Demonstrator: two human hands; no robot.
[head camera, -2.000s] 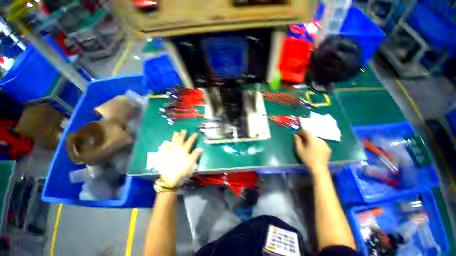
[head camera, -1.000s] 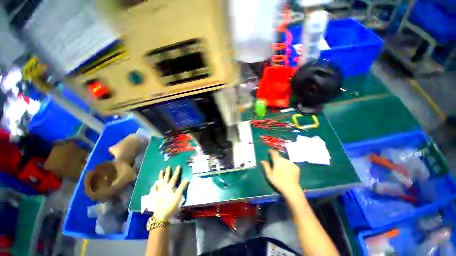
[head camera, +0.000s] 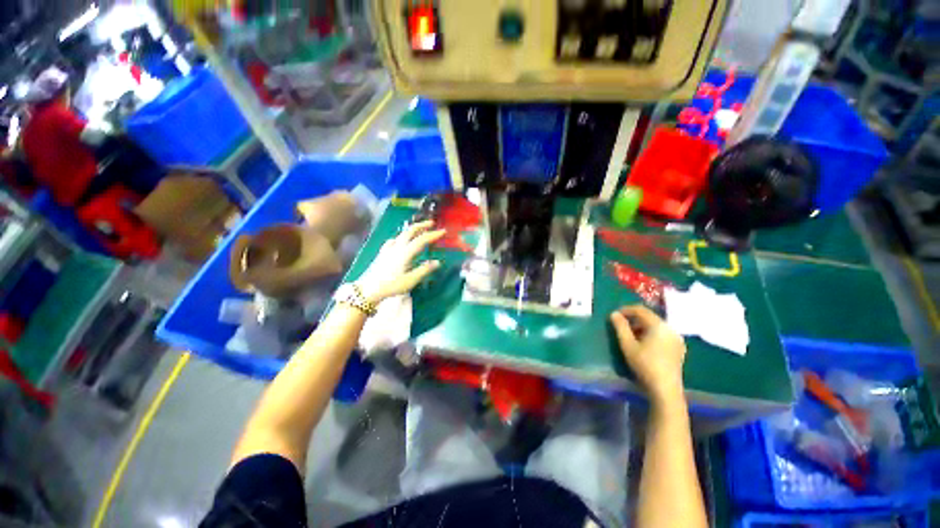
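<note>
The cream crimping machine (head camera: 546, 52) stands over the green bench top (head camera: 495, 335), its dark applicator (head camera: 531, 232) on a pale base plate. My left hand (head camera: 397, 266), with a bracelet, is bare, fingers spread, its fingertips at the red wires (head camera: 457, 219) left of the machine. No wire shows gripped in it. My right hand (head camera: 651, 345) rests on the bench right of the base plate, fingers curled; whether it holds anything cannot be told. Red wires (head camera: 639, 281) lie just beyond it. More red wires (head camera: 505, 387) show below the bench's front edge.
A white sheet (head camera: 707, 318) and a yellow frame (head camera: 714, 258) lie on the right. A black fan (head camera: 763, 186), red box (head camera: 672, 173) and green item (head camera: 626, 205) stand behind. A large blue bin (head camera: 206, 328) with a brown roll (head camera: 278, 258) is left; another blue bin (head camera: 752, 464) is lower right.
My left hand has moved forward from the white sheet on the left to the left red wires. My right hand stays near the right wires. The camera view has shifted.
</note>
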